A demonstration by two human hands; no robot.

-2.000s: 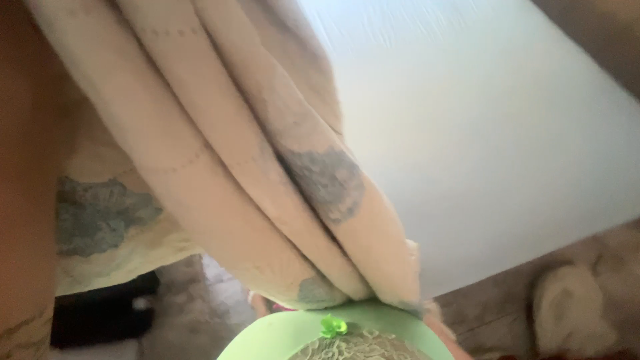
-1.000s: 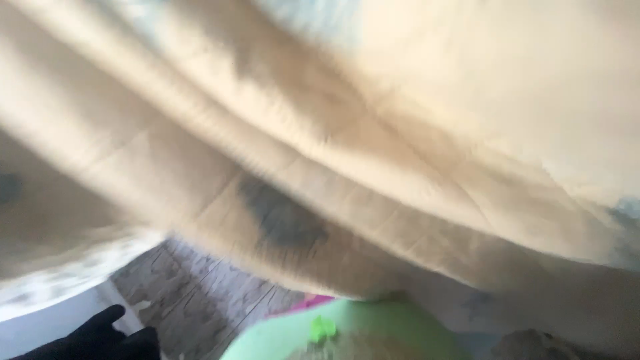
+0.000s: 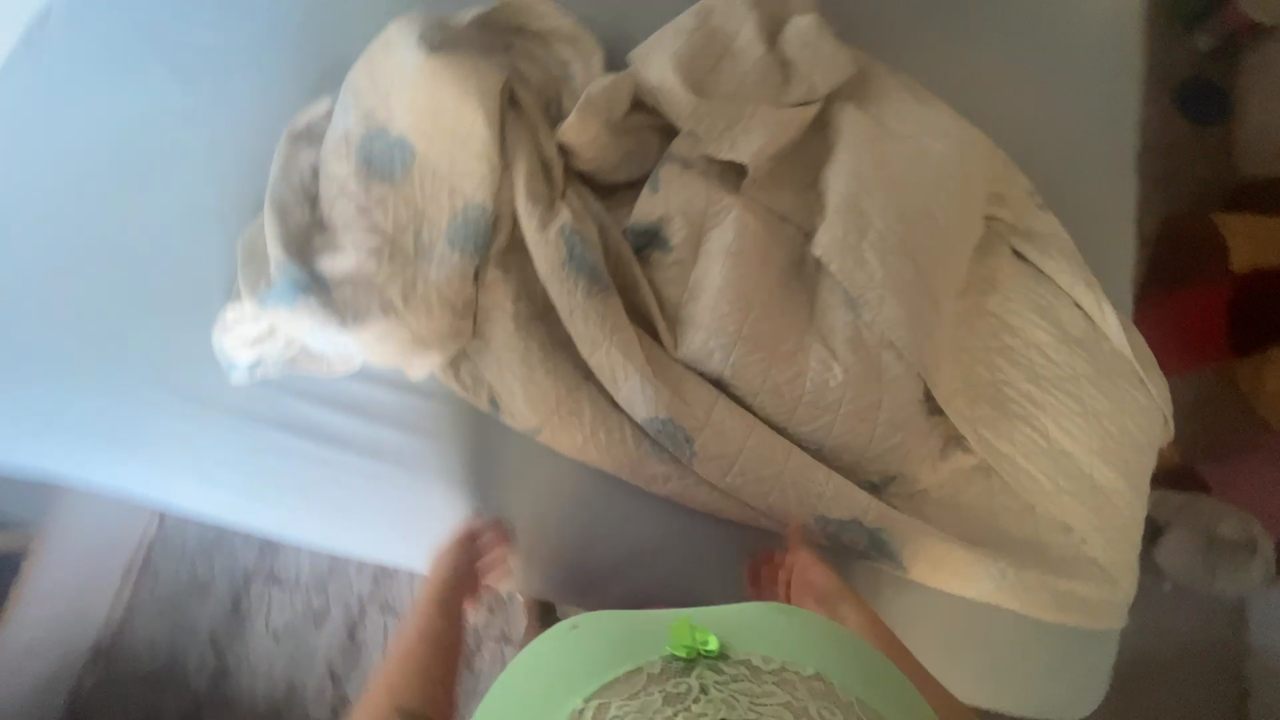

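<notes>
A crumpled beige quilted bedspread [image 3: 760, 290] with blue-grey flower patches lies in a heap on a mattress with a light blue-grey cover [image 3: 330, 440]. At the mattress's near edge, my left hand [image 3: 478, 560] is blurred, its fingers apart, with nothing seen in it. My right hand [image 3: 795, 577] is just below the bedspread's lower edge, near a blue-grey patch; it is blurred, and whether it touches the cloth cannot be told.
Grey patterned flooring [image 3: 260, 620] shows at the lower left, beside a pale strip. Along the right of the mattress are a red and yellow item [image 3: 1190, 320] and a whitish fluffy thing [image 3: 1210, 540]. My green top with lace and a bow is at the bottom.
The bedspread, hanging in folds close before the camera in both earlier frames, now lies heaped on the mattress. Both my hands now show below it. The view has shifted strongly.
</notes>
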